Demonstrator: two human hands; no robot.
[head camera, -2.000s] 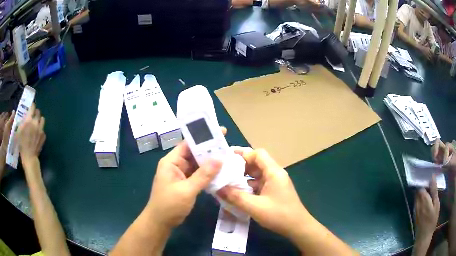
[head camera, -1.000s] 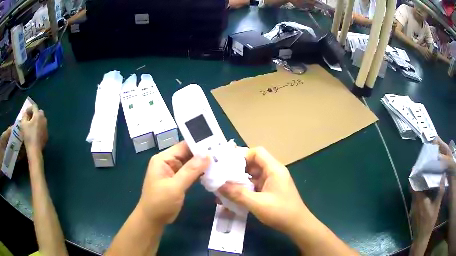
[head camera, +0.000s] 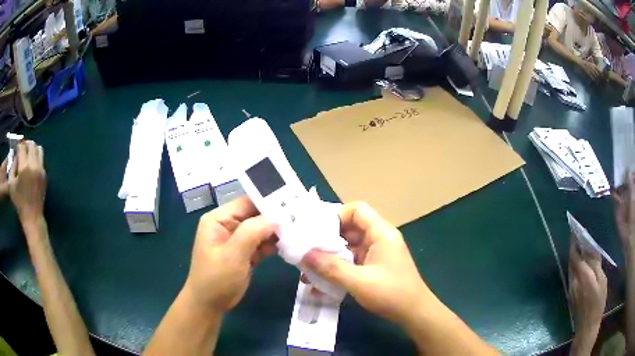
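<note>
A white infrared thermometer with a dark square screen is held up in front of me, its head pointing up and left. A crumpled whitish sleeve covers its lower part. My left hand grips the thermometer's left side near the sleeve's edge. My right hand holds the sleeved lower end, thumb on top. Below my hands, a white retail carton lies on the green table, its far end hidden by the sleeve and my right hand.
Three white cartons lie at left, one with a sleeve on top. A brown cardboard sheet lies at right beyond my hands. Black bins stand at the back. A leaflet stack lies far right. Other people's hands work at both sides.
The thermometer has tilted further left, and the sleeve now covers its lower body, below the screen. The people's hands at both sides have moved, with papers lifted at right.
</note>
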